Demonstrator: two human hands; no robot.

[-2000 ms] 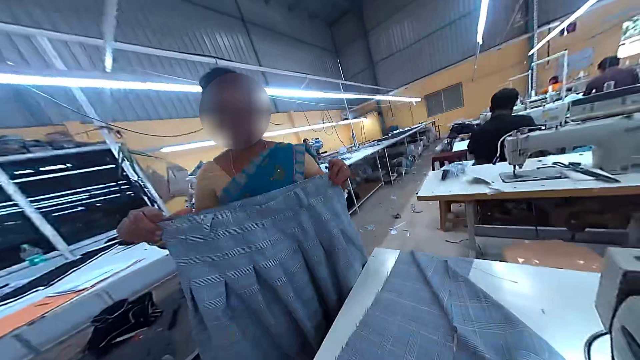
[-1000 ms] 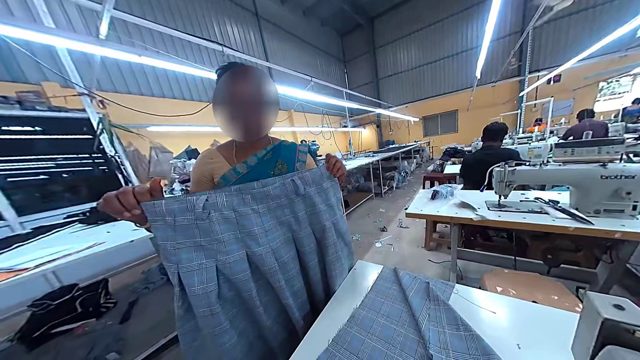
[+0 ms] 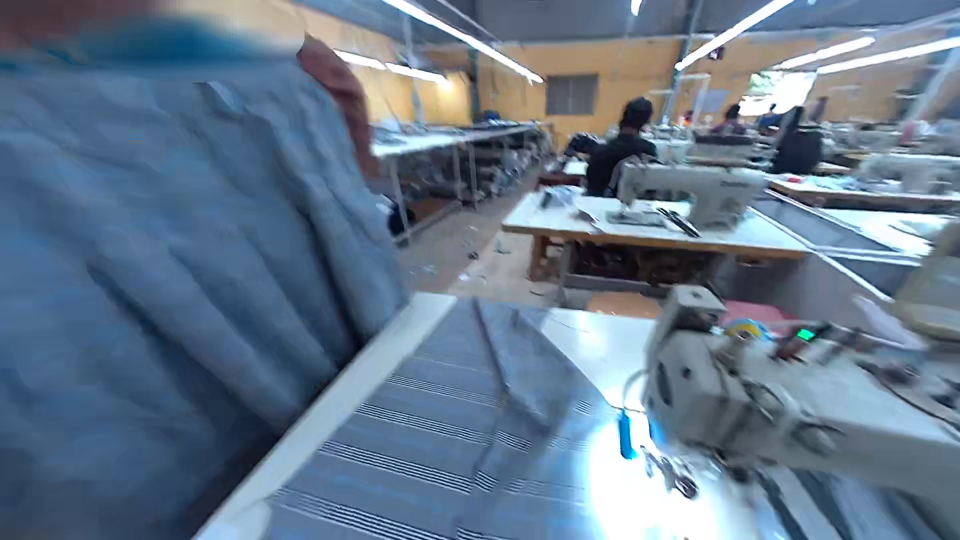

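Neither of my hands shows. At the left, close by, a person stands behind a pleated grey-blue checked garment (image 3: 180, 247), which hangs blurred across that side; a blurred arm or hand (image 3: 341, 105) shows beside its upper right edge. On the white sewing table (image 3: 427, 307) in front of me lies a piece of grey-blue checked fabric (image 3: 450, 420), partly folded over itself. Its right part reaches toward the lit needle area of a white sewing machine (image 3: 757, 405) at the lower right.
Beyond stands another sewing table (image 3: 660, 232) with a white sewing machine (image 3: 690, 187) and dark scissors (image 3: 679, 221). A person in black (image 3: 622, 154) sits behind it. A long white table (image 3: 457, 139) runs along the aisle, whose floor (image 3: 487, 251) bears scraps. A brown stool (image 3: 622, 304) stands between the tables.
The view has swung to the right and down, bringing the near sewing machine into sight. The garment held up by the person now fills the left side and looks blurred.
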